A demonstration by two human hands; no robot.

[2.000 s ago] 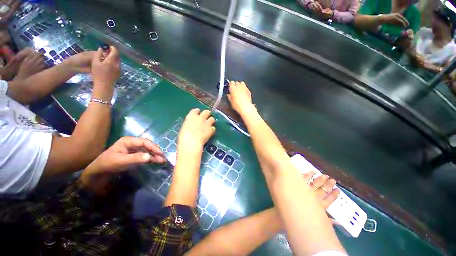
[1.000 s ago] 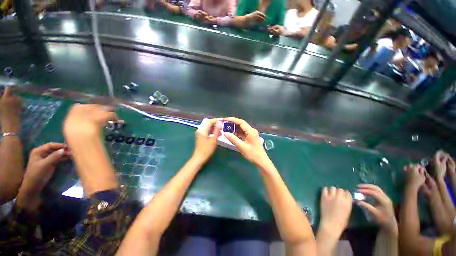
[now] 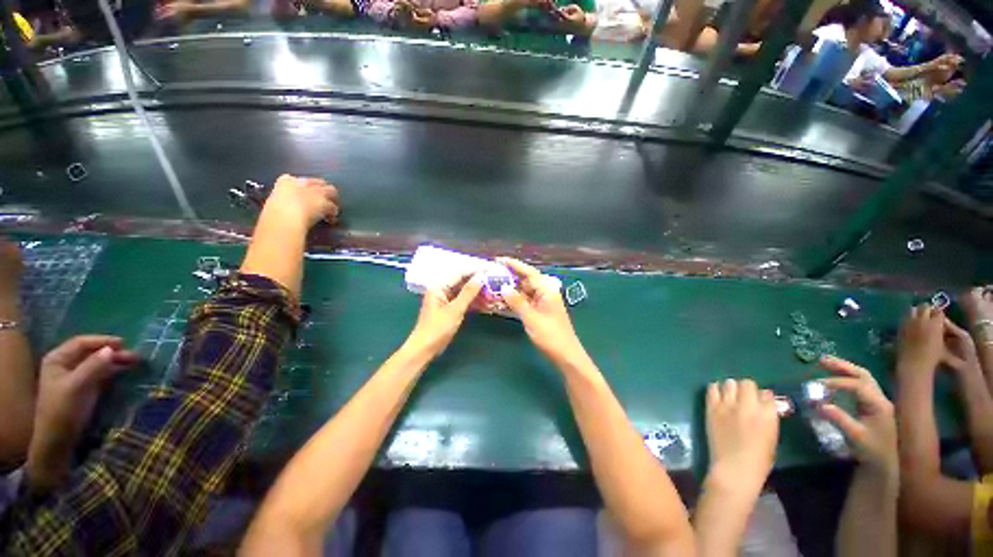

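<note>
A small square electronic unit [image 3: 499, 283] with a bluish face and pale rim is held between both my hands, in front of the right part of the white power strip [image 3: 436, 268]. My left hand [image 3: 449, 312] grips its left side with the fingertips. My right hand [image 3: 537, 308] grips its right side. The strip lies on the green bench near the belt edge. Its right half is mostly hidden behind my hands. A white cord [image 3: 354, 259] runs left from the strip.
A square frame [image 3: 576, 293] lies right of the strip. A neighbour's plaid sleeve [image 3: 218, 381] reaches over the bench to the belt at left. A right-hand neighbour's hands [image 3: 744, 424] hold small parts. Thin clear parts [image 3: 806, 338] lie beyond them. A green upright [image 3: 866, 212] stands at right.
The view has shifted slightly. The unit's face, dark before, now looks bluish and bright. The plaid-sleeved arm has moved right and out over the belt. The dark squares at left no longer show.
</note>
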